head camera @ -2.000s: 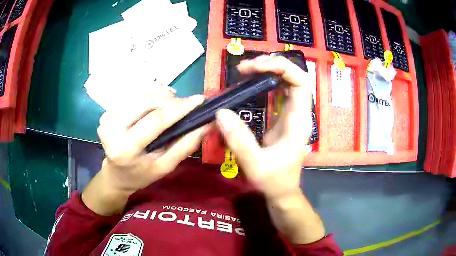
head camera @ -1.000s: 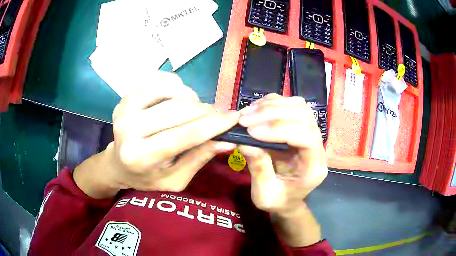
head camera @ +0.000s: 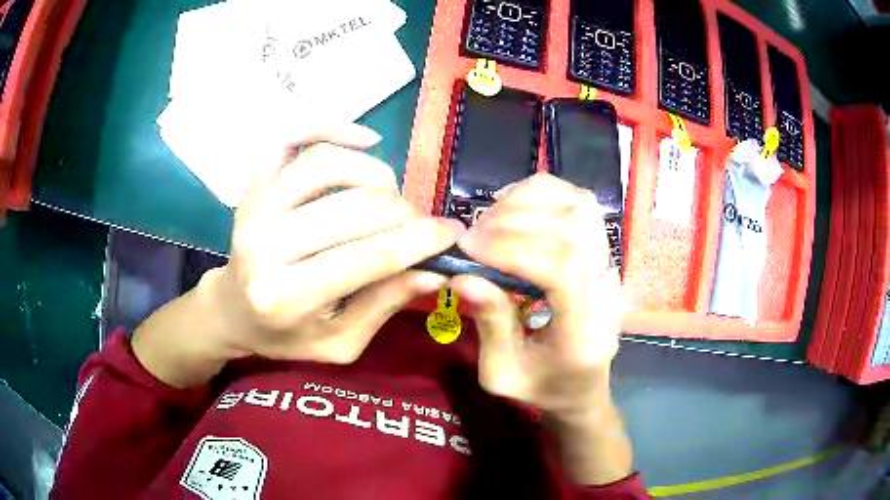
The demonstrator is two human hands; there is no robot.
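My left hand (head camera: 322, 259) and my right hand (head camera: 546, 293) hold a black phone (head camera: 478, 270) between them, edge-on, in front of my chest. My fingers cover most of it, so its face is hidden. Behind it lies the orange-red phone tray (head camera: 664, 314). A keypad phone (head camera: 496, 142) and another dark-screened phone (head camera: 586, 146) lie in the tray's near left part, their lower ends partly behind my right hand. A yellow hang tag (head camera: 445, 320) shows below my hands.
White loose sleeves (head camera: 293, 78) with a logo lie left of the tray. The far row holds several keypad phones (head camera: 602, 44). Near pockets hold a printed label (head camera: 675, 181) and a whitish sleeve (head camera: 744, 229). Stacked red trays stand at the right (head camera: 859, 234) and left (head camera: 29, 98).
The held phone has gone from a long slanted pose to mostly covered between my fingertips. My hands have moved closer together. The view has shifted slightly.
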